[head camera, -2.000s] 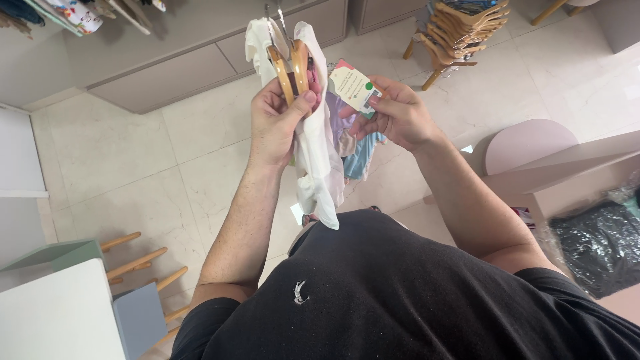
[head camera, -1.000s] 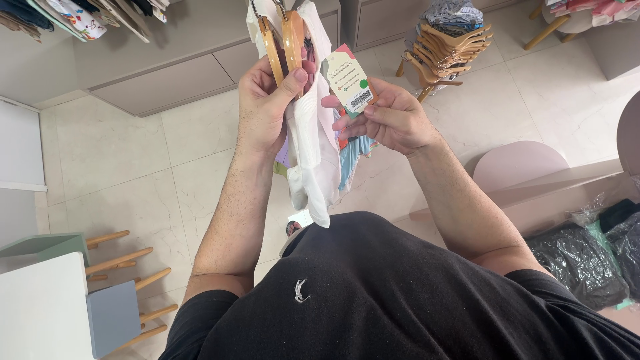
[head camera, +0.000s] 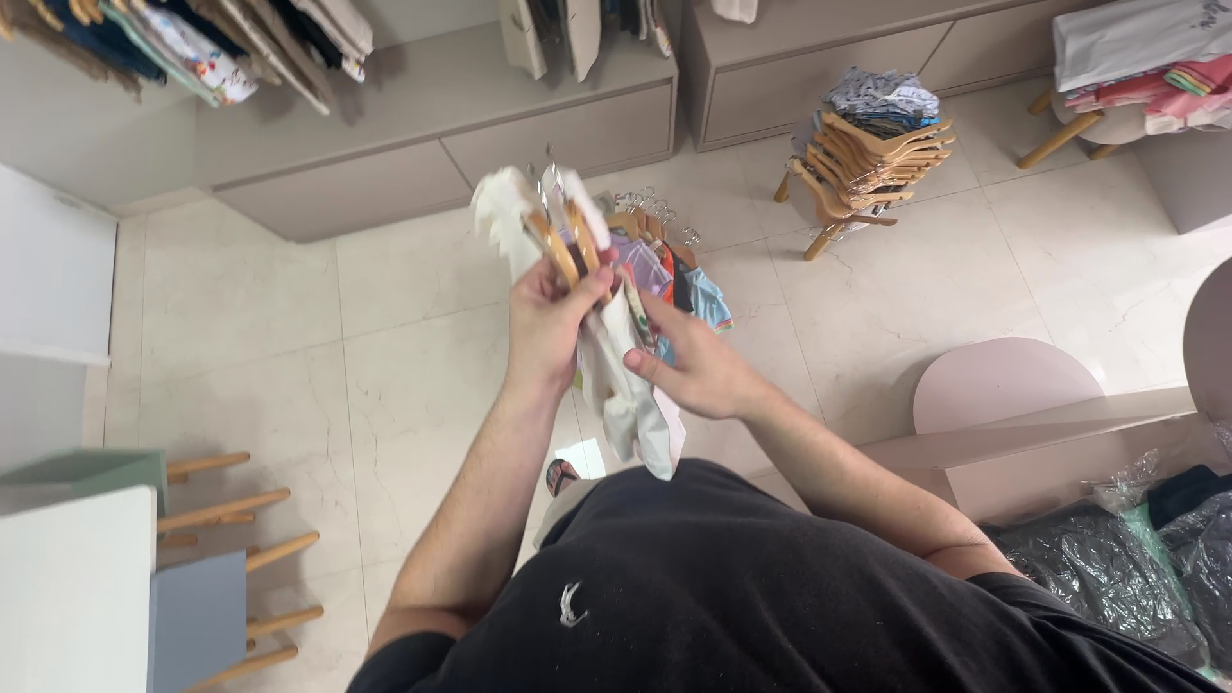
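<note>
My left hand (head camera: 551, 322) is closed around two wooden clothes hangers (head camera: 561, 245) with metal hooks, which carry white garments (head camera: 630, 404). The white cloth hangs down below both hands, and a ruffled part shows at the upper left. My right hand (head camera: 698, 361) is at the right side of the garments, fingers behind the cloth and thumb apart. A paper tag (head camera: 635, 306) shows edge-on between the hands; whether the right fingers still grip it is not clear. Beyond the hands, several small coloured garments (head camera: 647, 265) on hangers lie low down, partly hidden.
A stool holds stacked wooden hangers with folded clothes (head camera: 871, 159). Grey-beige drawer units (head camera: 568, 120) run along the far side under hanging clothes (head camera: 207, 48). A white table (head camera: 77, 587) and small wooden-legged chairs (head camera: 200, 616) stand at left, plastic-wrapped bundles (head camera: 1097, 568) at lower right.
The tag faced the camera in my right hand; now it is edge-on against the white garments. My right hand has moved in closer to the left. The view takes in more of the far side.
</note>
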